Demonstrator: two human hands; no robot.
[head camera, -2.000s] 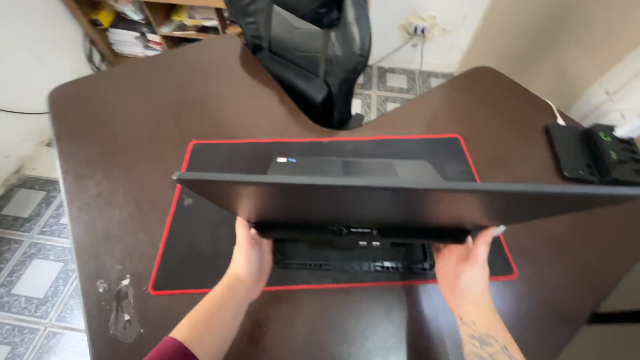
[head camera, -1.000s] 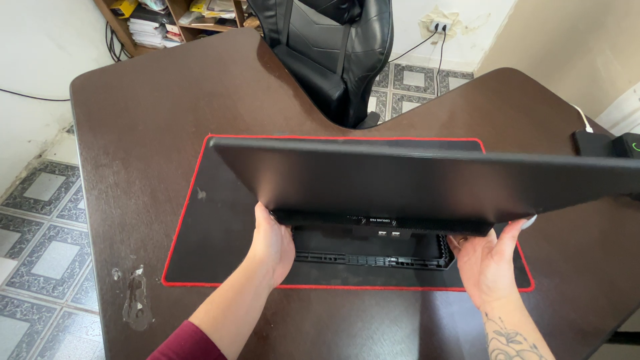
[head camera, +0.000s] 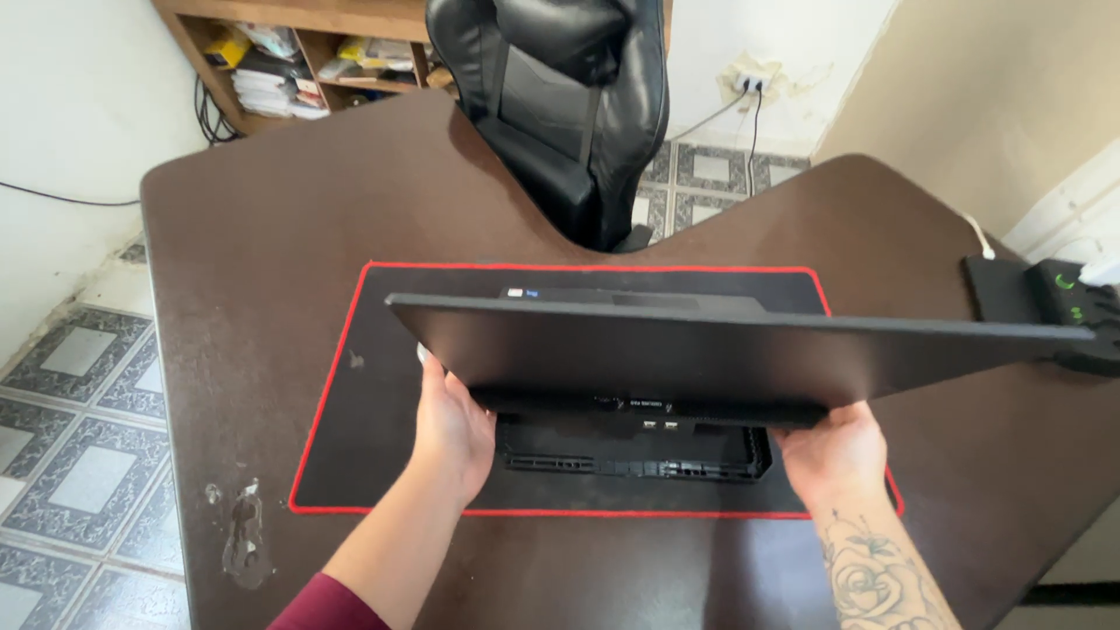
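Observation:
A laptop (head camera: 665, 359) with a dark lid stands opened, the back of its lid facing me; part of its base shows beyond the lid's top edge. Beneath its near edge is a black laptop cooling pad (head camera: 630, 462) with two USB ports. My left hand (head camera: 455, 429) grips the left near corner, thumb up against the lid. My right hand (head camera: 836, 451) grips the right near corner, its fingers partly hidden under the laptop. Both lie over a black desk mat (head camera: 394, 376) with a red border.
The brown desk (head camera: 289, 219) curves inward at the far side, where a black office chair (head camera: 560, 114) stands. At the right are a black power device with green lights (head camera: 1067, 293) and a white cable. A wooden shelf (head camera: 306, 52) with papers stands behind at the left.
Both hands keep hold of the laptop throughout. Its tilt over the mat has shifted slightly, and the left thumb now shows against the lid's side. The view has shifted somewhat.

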